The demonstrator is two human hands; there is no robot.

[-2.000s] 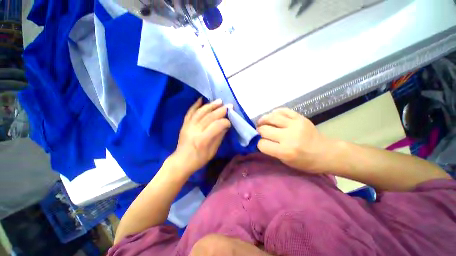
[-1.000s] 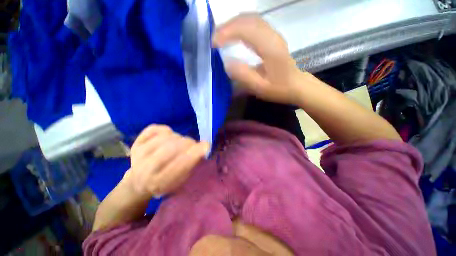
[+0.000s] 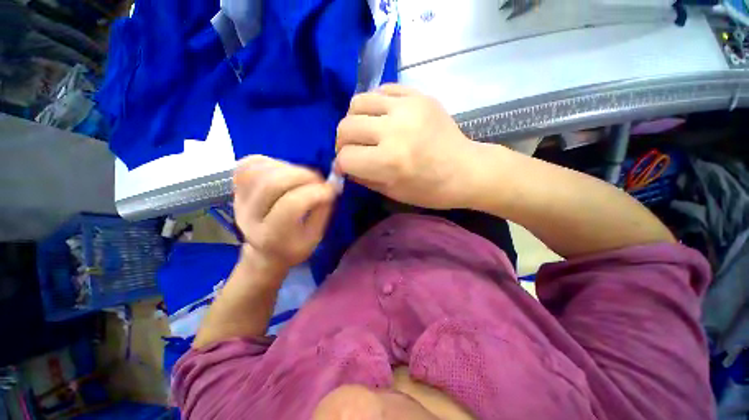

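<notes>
A large royal-blue panel hangs over the front edge of the white machine table and lies heaped toward the top left. A pale strip of cloth runs down its right side to my hands. My left hand is closed on the fabric edge, with the thumb and finger pinching it. My right hand holds the same edge just above and to the right, fingers bent over it. The fingers hide most of the held edge. The needle and presser foot are out of view.
The table's ruler-marked front edge runs to the right. Scissors with orange-red handles are below it. A blue crate stands at lower left, beside a cut-piece pile. Thread snips, blades only, show at the top edge.
The view has shifted down, away from the needle area. The hands parted along the pale edge a second ago and are now close together on it, nearer the body.
</notes>
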